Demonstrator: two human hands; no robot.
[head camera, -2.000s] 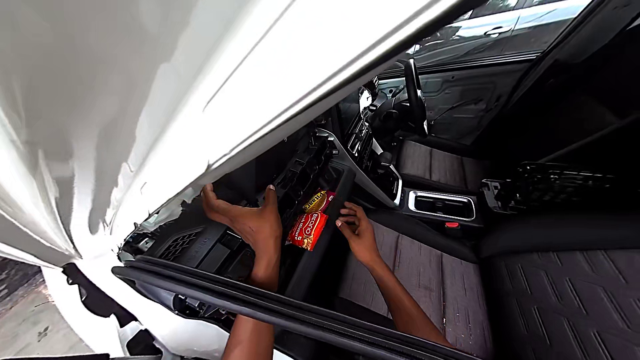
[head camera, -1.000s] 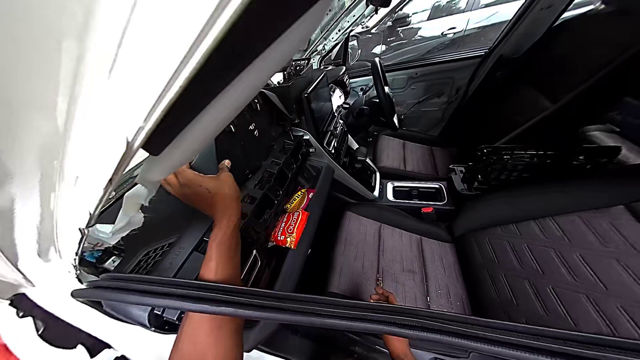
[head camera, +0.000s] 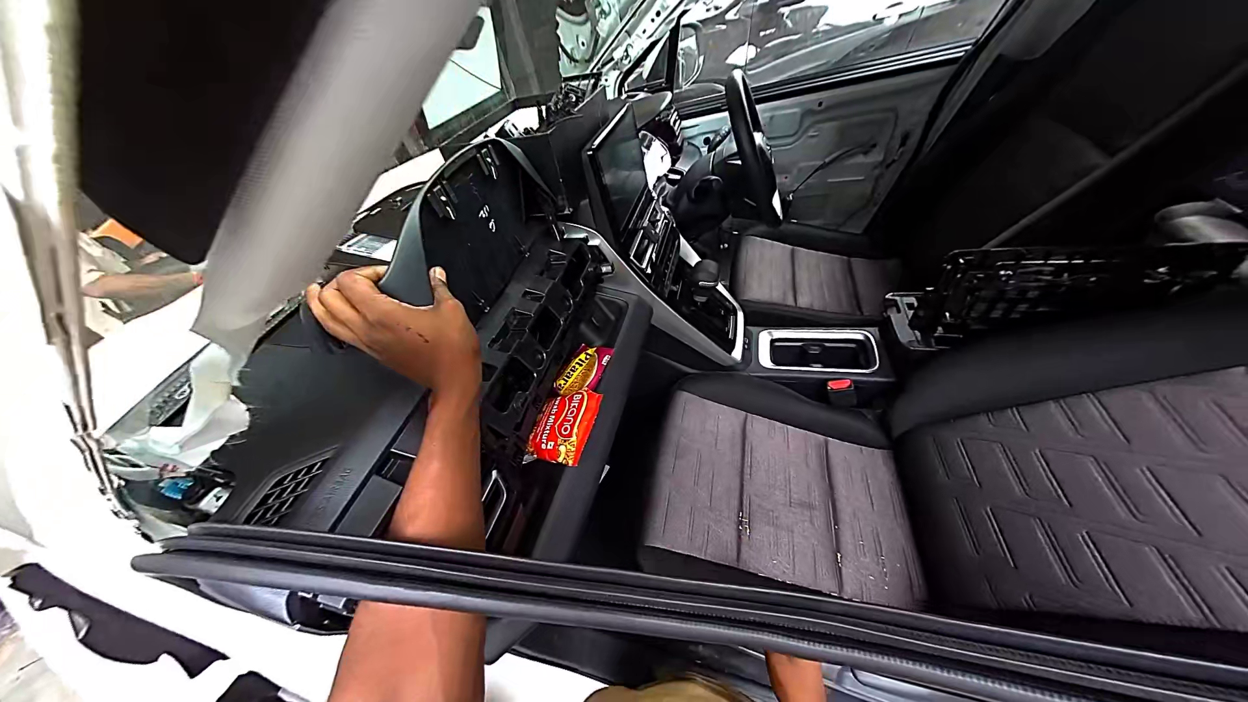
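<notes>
My left hand (head camera: 405, 327) grips the near edge of a dark dashboard panel (head camera: 468, 244), thumb on the inner side and fingers over the outside. The panel is raised and tilted, showing clips and handwritten marks on its inner face. Below and right of the hand lie the exposed dashboard frame (head camera: 517, 336) and a lowered glovebox (head camera: 590, 487) holding a red Bikano snack packet (head camera: 565, 426) and a second snack packet (head camera: 582, 370). Of my right arm, only a small part shows at the bottom edge, below the door seal; the hand itself is hidden.
A black rubber door seal (head camera: 682, 604) crosses in front. The front passenger seat (head camera: 780, 497), centre console (head camera: 819, 351), touchscreen (head camera: 619, 166) and steering wheel (head camera: 749, 136) are to the right. Torn white sheeting (head camera: 210, 400) hangs at left. Another person's arm (head camera: 146, 285) shows beyond the windscreen opening.
The dashboard panel now stands raised in my left hand. My right hand has gone from beside the glovebox, down past the seat, and out of sight. The view has shifted.
</notes>
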